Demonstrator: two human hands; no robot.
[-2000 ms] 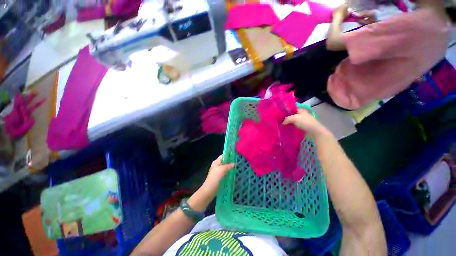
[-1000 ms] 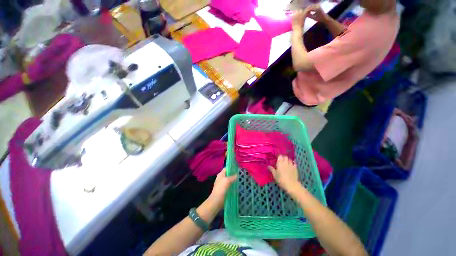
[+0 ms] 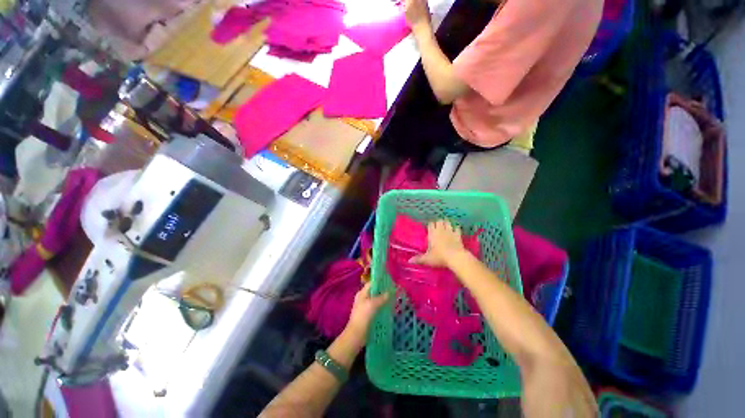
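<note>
A light green perforated basket [image 3: 445,390] is held in front of me. Small magenta cut pieces [image 3: 437,298] lie loose in its upper and middle part. My left hand [image 3: 365,306] grips the basket's left rim. My right hand [image 3: 442,245] is inside the basket, on top of the pieces with fingers spread; I cannot tell whether it grips any of them.
A white sewing machine [image 3: 155,237] stands on the table at left, with scissors [image 3: 198,310] beside it. Magenta panels [image 3: 282,110] lie further back. A person in a pink shirt [image 3: 523,61] sits ahead. Blue crates [image 3: 645,310] stand on the floor at right. A magenta bundle [image 3: 335,298] is left of the basket.
My view has turned right, so machine and table shift left. My right hand has moved up inside the basket onto the pieces, which are now spread further down the basket.
</note>
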